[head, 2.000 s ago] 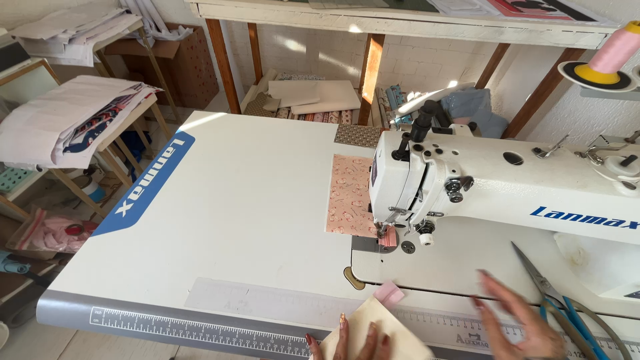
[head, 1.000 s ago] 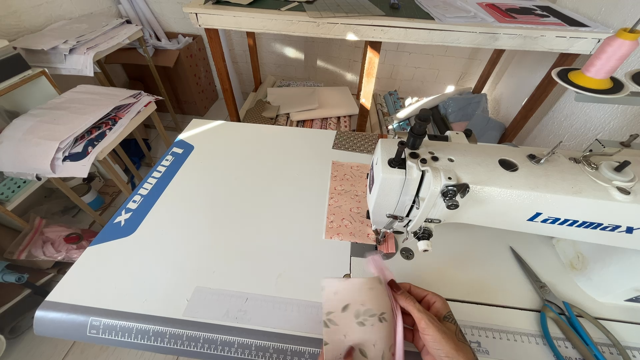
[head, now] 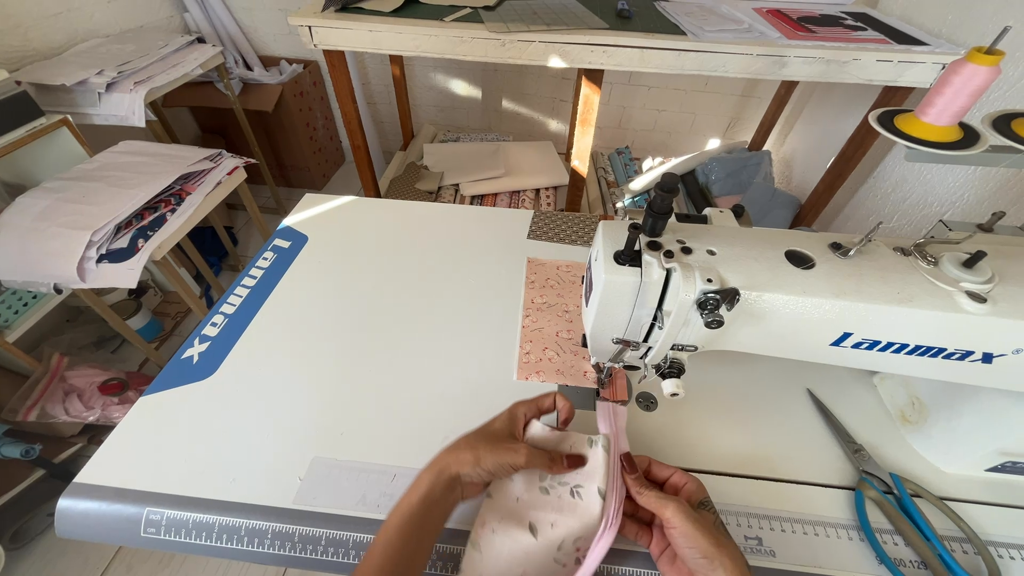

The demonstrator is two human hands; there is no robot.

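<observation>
A pale floral fabric piece (head: pixel 544 504) with leaf print is held by its upper left part in my left hand (head: pixel 512 448), thumb on top. My right hand (head: pixel 668 512) pinches a pink strip, perhaps a zipper tape (head: pixel 614 480), against the fabric's right edge. The strip's upper end reaches just below the presser foot (head: pixel 606 376) of the white sewing machine (head: pixel 792 280). A pink printed fabric piece (head: pixel 552 320) lies left of the needle area, partly hidden by the machine head. A small salmon fabric piece (head: pixel 615 387) lies at the foot.
Scissors with blue and grey handles (head: pixel 880 480) lie at right, across a transparent ruler (head: pixel 768 528). A measuring scale runs along the front edge of the sewing table (head: pixel 384 320). A pink thread cone (head: pixel 956 96) stands upper right. Paper stacks (head: pixel 104 208) are at left, with a worktable (head: pixel 512 44) behind.
The floral fabric, pale side up at first, now shows its print. My left hand has come onto its upper left part, and the fabric and pink strip are near the presser foot.
</observation>
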